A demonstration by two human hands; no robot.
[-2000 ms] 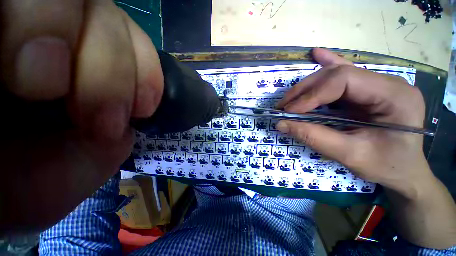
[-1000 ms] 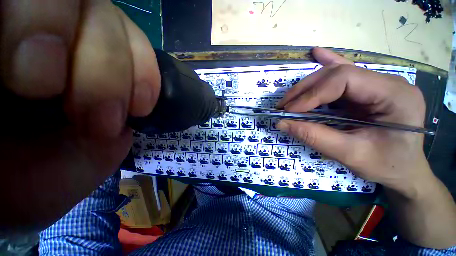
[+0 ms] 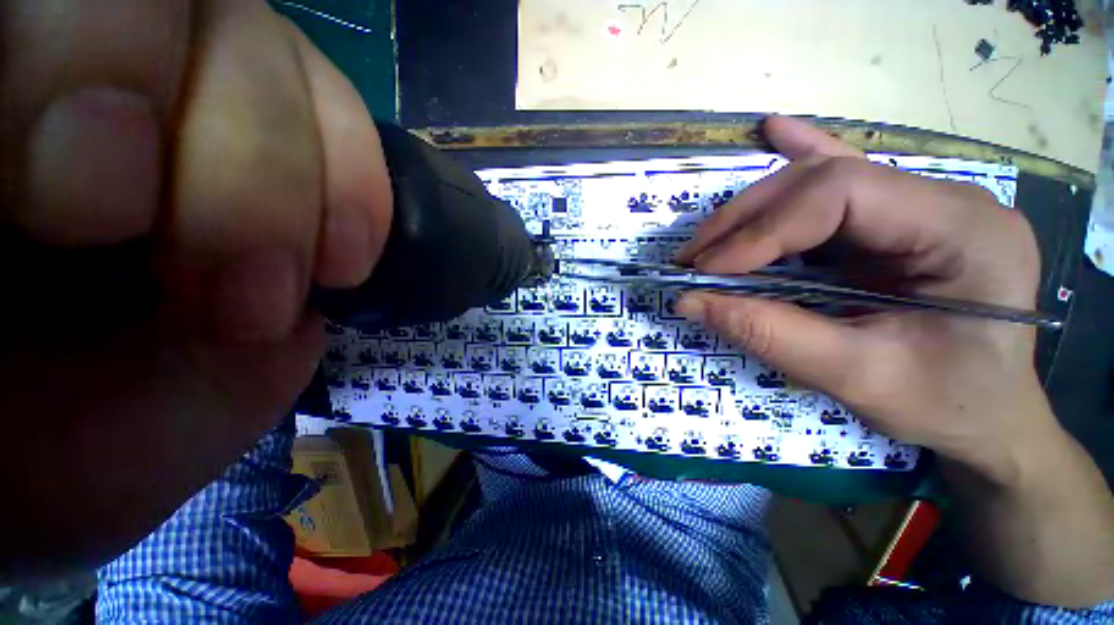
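Observation:
The white keyboard PCB (image 3: 538, 391) lies in front of me with rows of black switch footprints. My left hand (image 3: 208, 183), very large and close to the camera, grips the black hot air gun handpiece (image 3: 446, 238). Its short metal nozzle is over the board's upper left area, just below a small dark square chip (image 3: 560, 206). My right hand (image 3: 880, 281) holds the tweezers (image 3: 782, 285) between thumb and fingers, nearly level. Their tips point left and meet the nozzle's end in the picture; whether they grip anything is hidden.
A dark panel with a brownish edge (image 3: 586, 137) lies behind the board. On it is a pale marked sheet (image 3: 757, 61) with a small dark chip (image 3: 983, 50) and a heap of black components (image 3: 1048, 20). Green mat (image 3: 336, 61) shows at upper left, a cardboard box (image 3: 336, 494) at lower left.
The handpiece and my left hand have shifted very slightly left since the oldest frame. The tweezers' tips have moved only slightly. The board and my right hand look unchanged.

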